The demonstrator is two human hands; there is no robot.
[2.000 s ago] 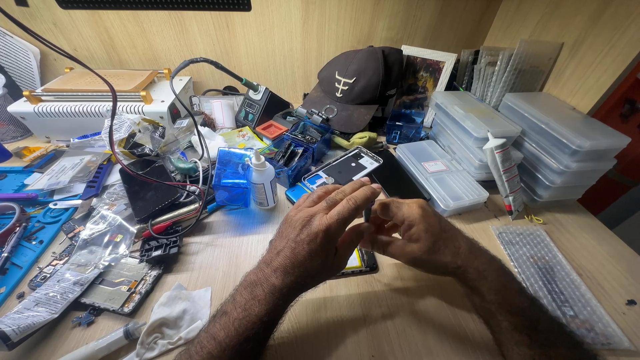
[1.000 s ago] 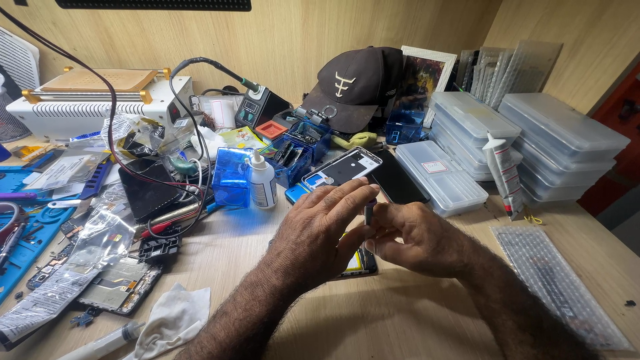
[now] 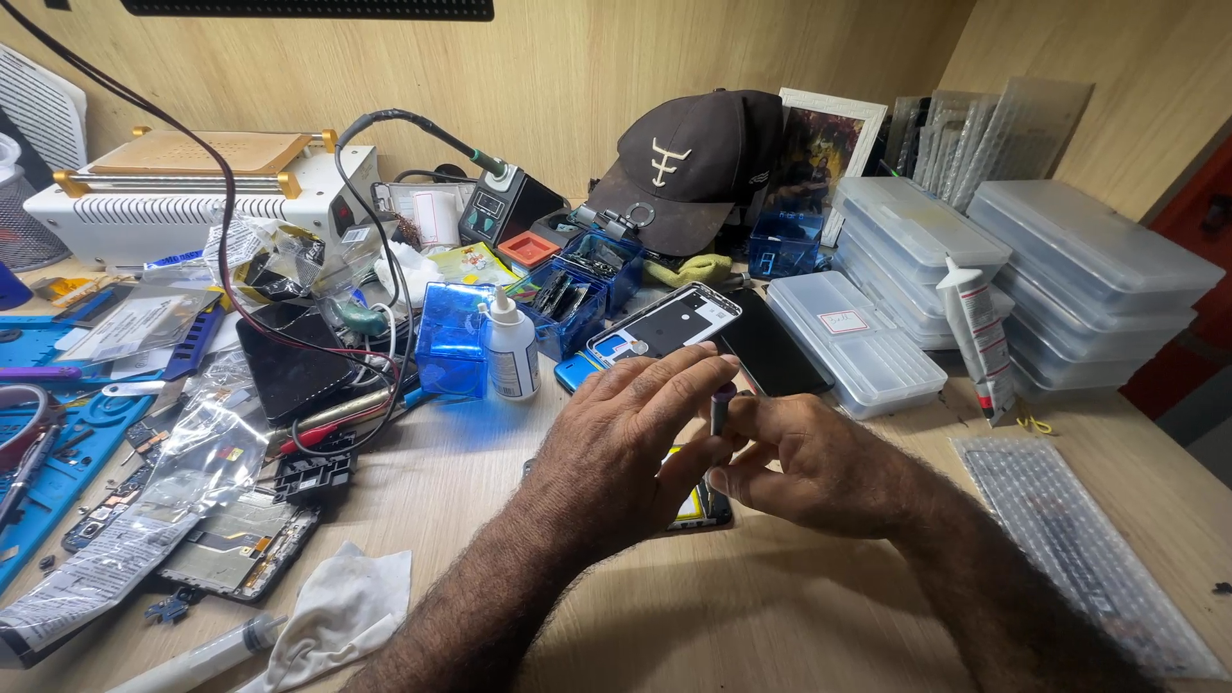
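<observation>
My right hand (image 3: 818, 467) grips a slim dark screwdriver (image 3: 719, 412) between thumb and fingers, its shaft upright. My left hand (image 3: 630, 448) reaches over from the left, its fingers extended beside the screwdriver's top and its thumb near the shaft. Below both hands lies an opened phone (image 3: 710, 510) with a yellow-edged battery, mostly covered by my left hand. Whether the screwdriver's tip touches the phone is hidden. Behind the hands rest a phone frame (image 3: 674, 325) with a white rim and a dark phone screen (image 3: 770, 346).
A white dropper bottle (image 3: 512, 351) stands beside a blue box (image 3: 452, 337). Clear plastic cases (image 3: 857, 342) are stacked at right, near a tube (image 3: 974, 337) and bubble wrap (image 3: 1078, 549). At left lie a cloth (image 3: 346, 602), a syringe (image 3: 207, 659) and phone parts (image 3: 241, 544).
Both hands stay in nearly the same place over the phone, with the screwdriver still in my right hand. Only small shifts of the fingers show.
</observation>
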